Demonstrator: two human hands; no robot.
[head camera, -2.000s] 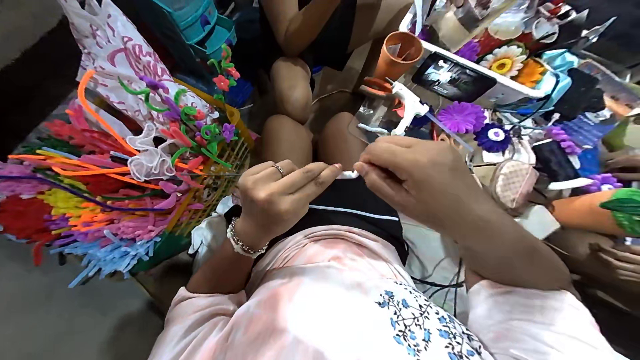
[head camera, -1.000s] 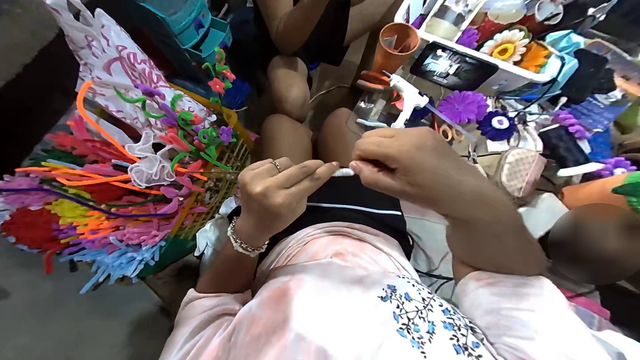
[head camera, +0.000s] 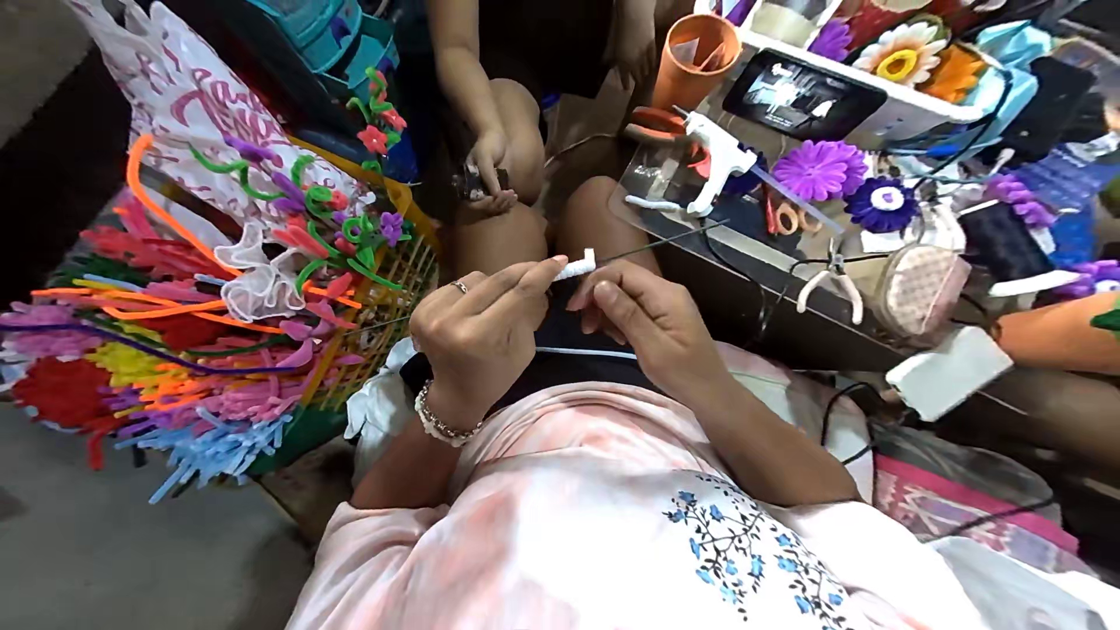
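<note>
A white coiled pipe cleaner (head camera: 576, 266) with a short upturned end shows between my hands, above my lap. My left hand (head camera: 486, 328) pinches it between the fingertips. A thin dark wire (head camera: 647, 243) runs through or behind the coil and stretches out to the upper right. My right hand (head camera: 643, 324) is just right of the coil with fingers curled; whether it grips anything is hidden. To the upper right, a white hot glue gun (head camera: 717, 162) stands on a clear sheet, with a short white piece (head camera: 652, 203) beside its nozzle side.
At left, a woven basket (head camera: 385, 302) holds colourful pipe cleaners (head camera: 175, 367). On the right are purple flowers (head camera: 818, 171), pliers (head camera: 831, 284), scissors (head camera: 792, 219), an orange pot (head camera: 696, 61), a white bin (head camera: 927, 101) and a phone (head camera: 803, 92). Another person's hand (head camera: 490, 171) is ahead.
My right hand has drawn slightly away from the white coil, whose upturned end now shows. The other person's hand has come into view above their knee.
</note>
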